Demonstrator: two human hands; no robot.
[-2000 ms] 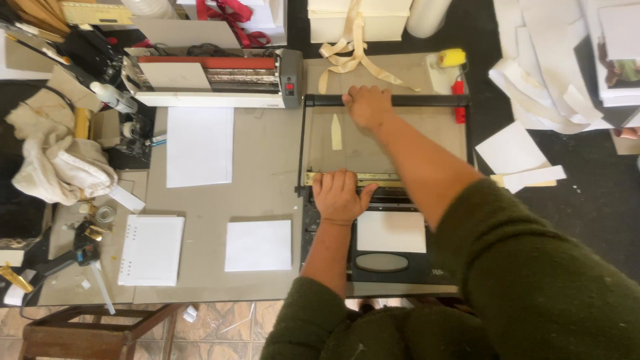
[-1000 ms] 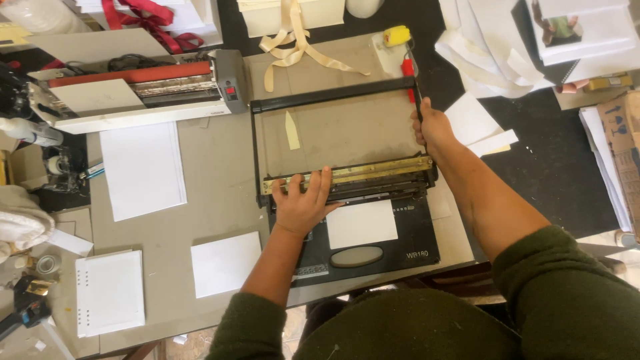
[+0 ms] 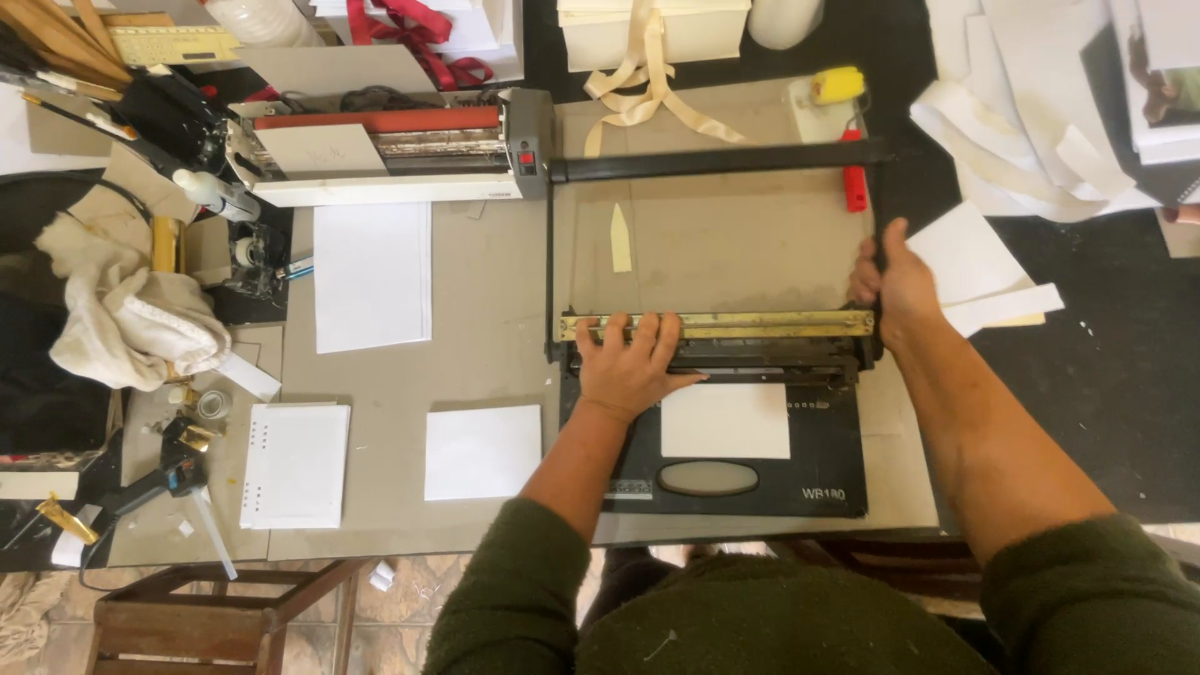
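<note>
A black binding punch machine (image 3: 806,478) lies on the board-covered table, its U-shaped lever handle (image 3: 712,165) tilted toward the back. My left hand (image 3: 628,361) rests on the brass-coloured bar at the machine's back, fingers over the bar and thumb pointing right. Around the right side arm of the lever my right hand (image 3: 895,286) is curled. A small stack of white paper (image 3: 727,422) lies on the machine's bed with its back edge at the punching slot. Left of the machine are a plain white stack (image 3: 483,453) and a stack with punched holes (image 3: 295,466).
A laminator-like machine with a red roller (image 3: 375,119) stands at the back left, with white sheets (image 3: 372,278) in front. A yellow foam roller with a red handle (image 3: 854,173) lies behind the lever. A crumpled cloth (image 3: 131,300), a glue gun (image 3: 173,459) and paper strips (image 3: 1022,159) lie about.
Two seconds ago my right hand was on the lever's crossbar; it has moved down to the right side arm. My left hand stays at the brass-coloured bar.
</note>
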